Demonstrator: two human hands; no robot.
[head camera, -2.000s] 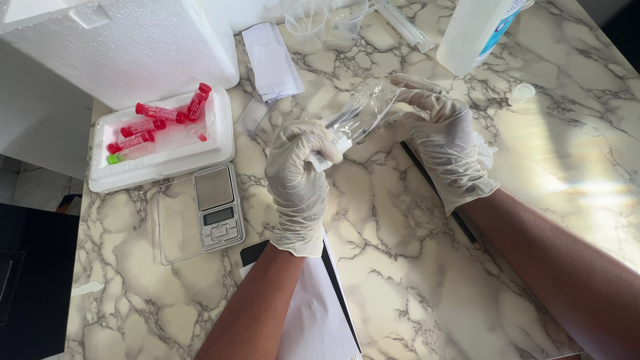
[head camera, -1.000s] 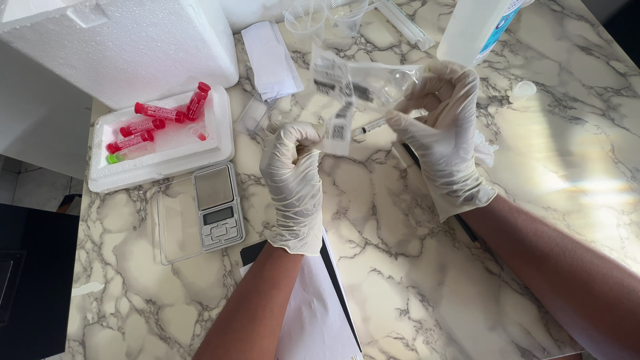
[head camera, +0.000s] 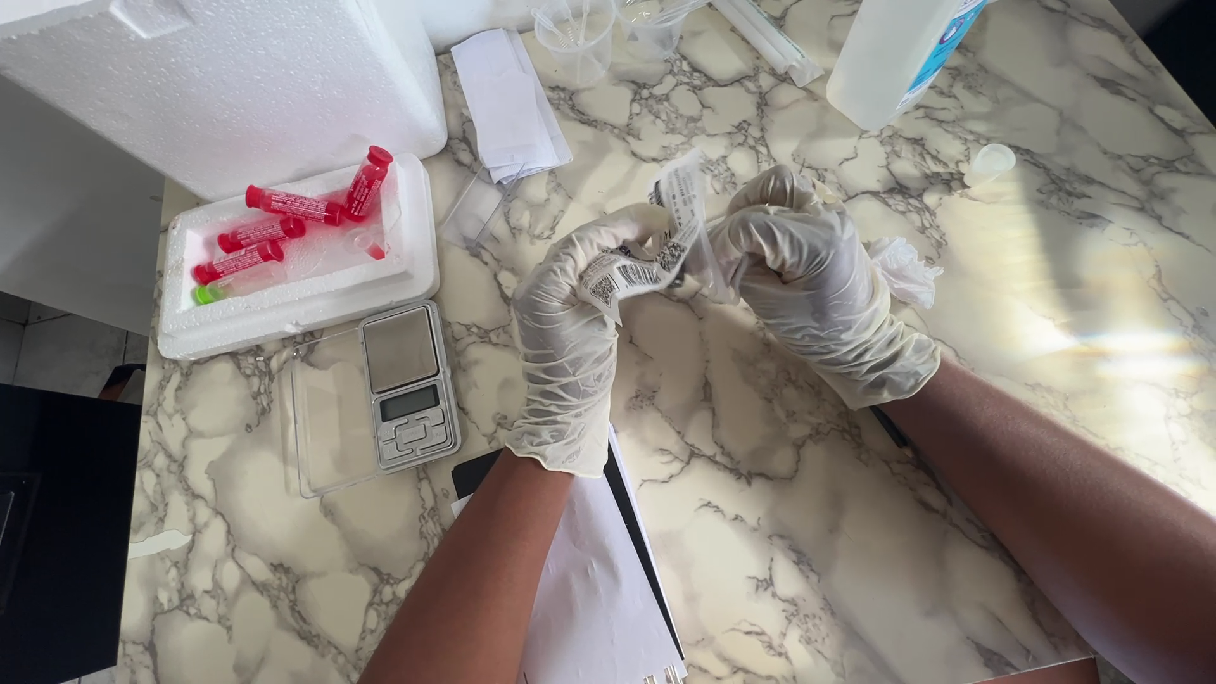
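Both hands wear whitish latex-like gloves. My left hand (head camera: 579, 323) grips one side of a small plastic and paper wrapper (head camera: 638, 274) that bears printed codes. The wrapper's other side is pinched by my right hand (head camera: 798, 266), whose fingers are curled. What lies inside the wrapper is hidden. Left of my left hand, a silver pocket scale (head camera: 413, 385) rests beside its clear cover. A white foam lid (head camera: 299, 323) holds several red-filled tubes (head camera: 252, 234) and a tube with a green cap (head camera: 205, 294).
A foam box (head camera: 285, 85) stands at the back left, near folded white papers (head camera: 510, 104) and clear plastic cups (head camera: 575, 43). A large bottle (head camera: 888, 57) is at the back right, with a small translucent cap (head camera: 991, 163) and crumpled white material (head camera: 905, 272) nearer. Paper sheets (head camera: 594, 589) lie under my left forearm.
One second ago the wrapper was spread flatter and farther from my right hand's palm; it is now bent between both hands. My hands have drawn closer together.
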